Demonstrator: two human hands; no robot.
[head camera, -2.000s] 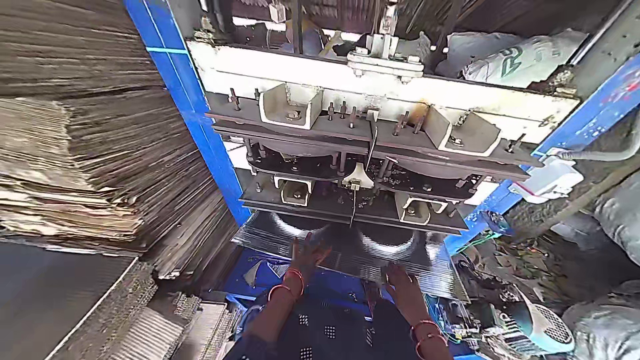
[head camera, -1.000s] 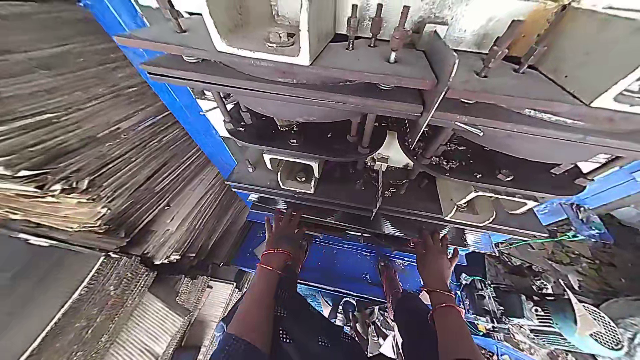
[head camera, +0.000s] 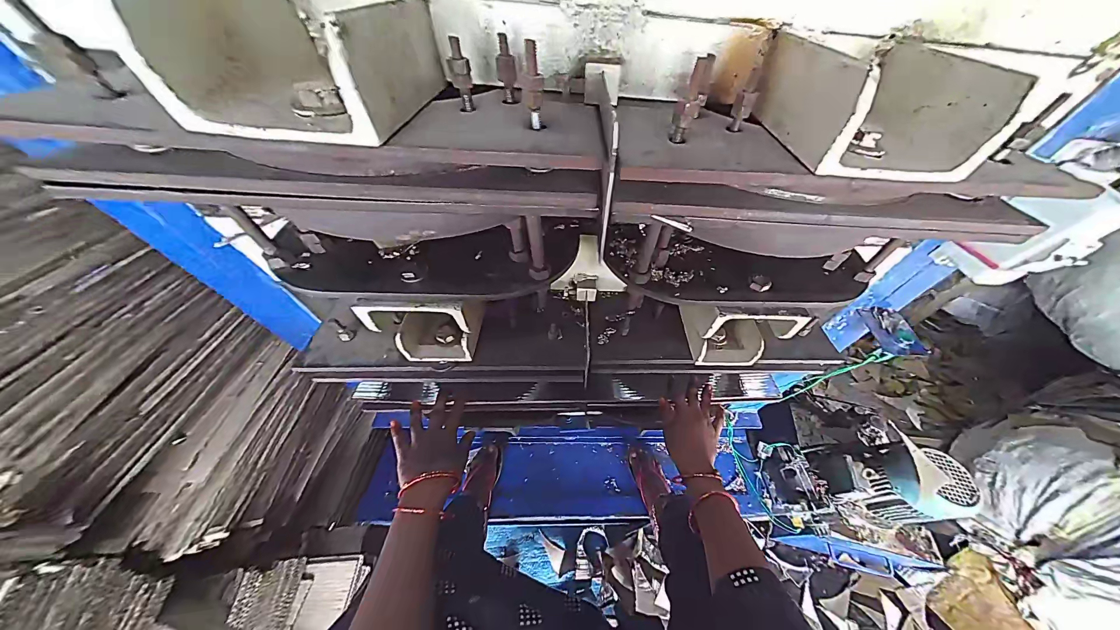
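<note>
A dark, shiny sheet (head camera: 542, 390) lies flat in the gap under the lower plate (head camera: 525, 359) of a press with two round dies. Fingers spread, my left hand (head camera: 430, 442) rests at the sheet's front edge, left of the middle. My right hand (head camera: 693, 429) is at the same edge farther right, its fingertips just below the lower plate. Neither hand is closed round anything. Most of the sheet is hidden by the press. Above, steel channel brackets (head camera: 809, 101) and threaded bolts (head camera: 533, 83) stand on the upper plate (head camera: 507, 136).
Tall stacks of flat sheets (head camera: 219, 394) fill the left side. Blue frame posts (head camera: 210, 271) flank the press. At the right are a motor (head camera: 919, 477), a green wire (head camera: 836, 372) and filled sacks (head camera: 1041, 464). My feet stand by a blue metal base (head camera: 560, 477), with scraps in front.
The sheet has gone in under the lower plate; two seconds ago much of it showed in front. Both hands have followed it toward the press. The view has moved closer.
</note>
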